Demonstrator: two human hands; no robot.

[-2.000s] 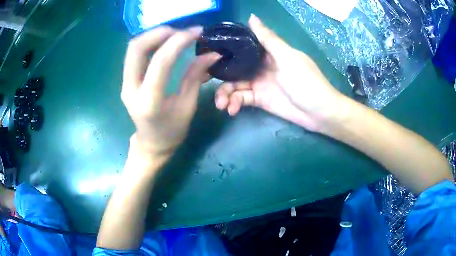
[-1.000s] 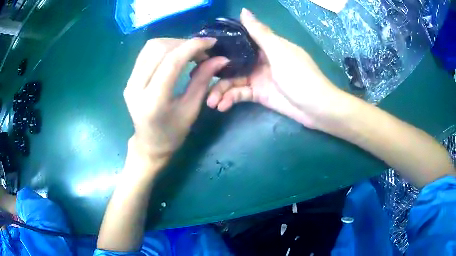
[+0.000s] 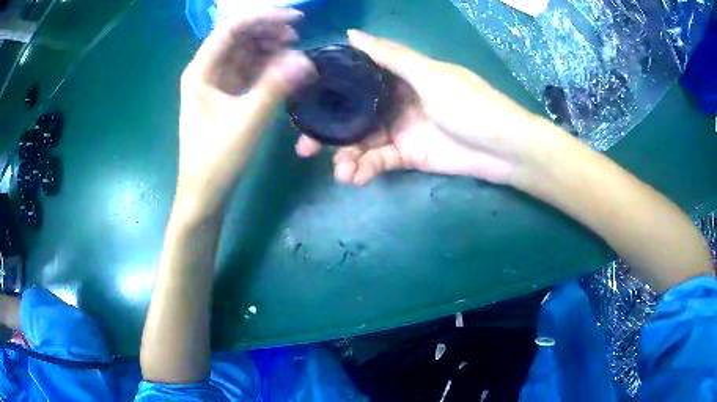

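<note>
A round black housing (image 3: 338, 96) is held above the green tabletop near the top centre, its round face towards me. My right hand (image 3: 428, 118) grips it from the right, with the thumb at the top edge and the curled fingers below. My left hand (image 3: 236, 86) is raised just left of the housing, blurred, with fingers curled. Whether it touches the housing or holds a small piece cannot be told. The blue parts bin (image 3: 200, 17) is behind my left hand, mostly hidden, with glaring white contents.
Several black round units (image 3: 39, 161) lie clustered at the left of the green table (image 3: 393, 259). A shiny clear poly bag (image 3: 597, 71) lies at the upper right beside a dark blue bundle (image 3: 702, 71). A blue sleeve (image 3: 59, 322) of another person is at the lower left.
My left hand has moved up and left, off the housing's face and in front of the bin. My right hand has shifted the housing slightly left and down, and its face now shows more.
</note>
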